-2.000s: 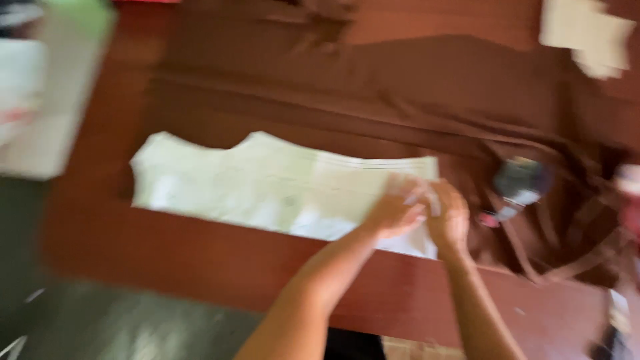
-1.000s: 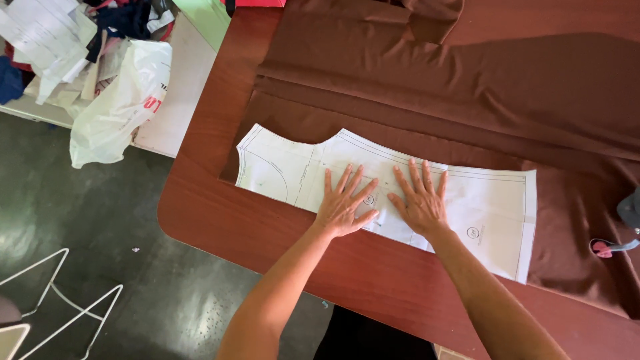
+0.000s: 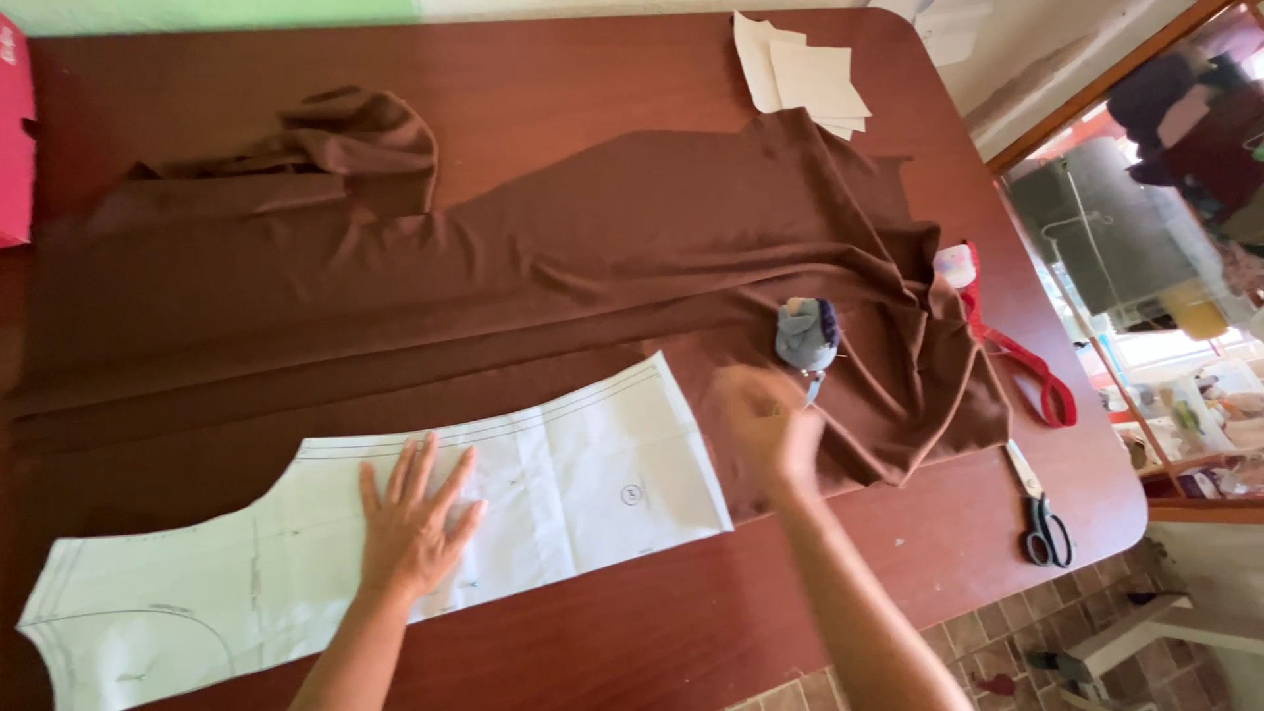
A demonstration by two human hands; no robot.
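A white paper sewing pattern piece [image 3: 622,444] lies on brown fabric [image 3: 592,227] along the near edge of the table. My left hand [image 3: 415,523] rests flat on the middle of the paper with its fingers spread. My right hand [image 3: 770,425], blurred, is over the fabric just right of the paper, close below a grey-blue pincushion [image 3: 807,336]; whether its fingers hold anything is not clear. Small pins [image 3: 469,584] show on the paper. Scissors with black handles [image 3: 1042,523] lie at the right near the table edge.
A red measuring tape [image 3: 1027,360] curls at the fabric's right end beside a small white object [image 3: 955,267]. Cream paper pieces [image 3: 815,79] lie at the back of the wooden table [image 3: 553,44]. A pink box [image 3: 14,138] stands at the far left.
My right hand has left the paper and moved right, beside the pincushion. My left hand remains flat on the paper. The view has swung to the right.
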